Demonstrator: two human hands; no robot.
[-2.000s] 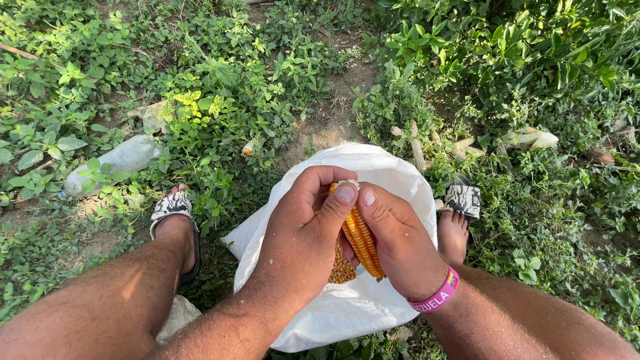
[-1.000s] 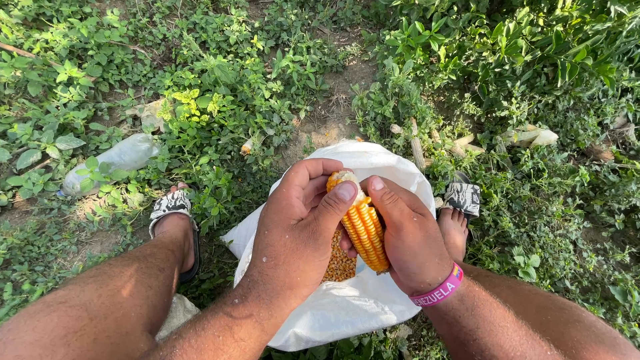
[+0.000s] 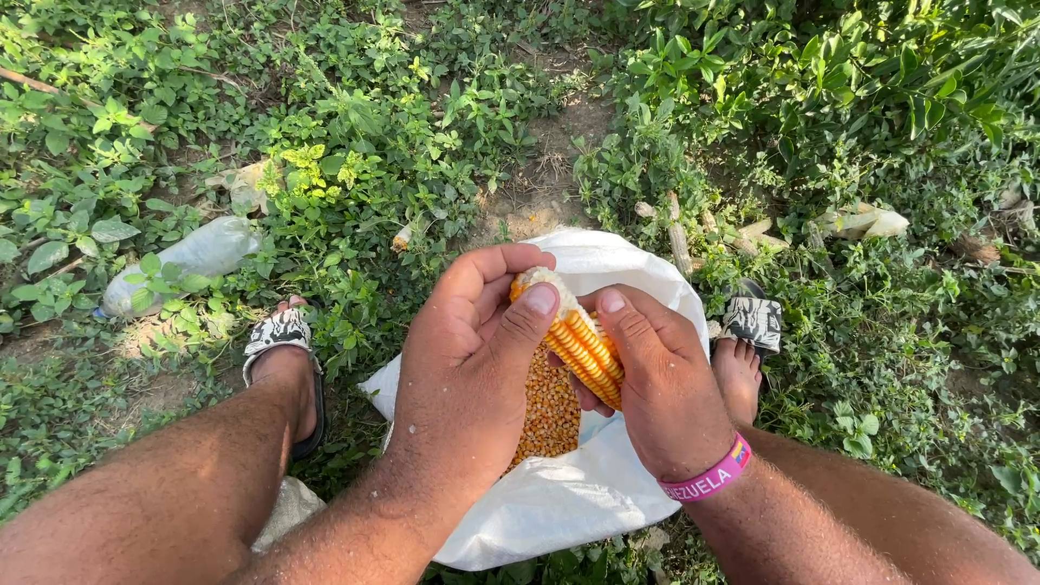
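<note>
Above an open white woven sack (image 3: 561,504), both hands hold one ear of yellow-orange corn (image 3: 581,349), tilted with its upper end to the left. My left hand (image 3: 471,366) grips that upper end, the thumb on a pale patch of bare cob. Around the lower right part of the ear my right hand (image 3: 662,374) is closed, its thumb along the kernels. A pink wristband bearing writing is on the right wrist. Loose corn kernels (image 3: 552,410) lie inside the sack below the ear. The fingers behind the ear are partly hidden.
My feet in patterned slide sandals (image 3: 280,333) stand on either side of the sack. A plastic bottle (image 3: 183,264) lies in low weeds at left. Bare corn cobs (image 3: 678,236) and a dry husk (image 3: 865,221) lie beyond the sack at right.
More pale bare cob shows at the ear's upper end than two seconds ago. The ear has been turned and tilts further left at its top. My right thumb has moved down from that end.
</note>
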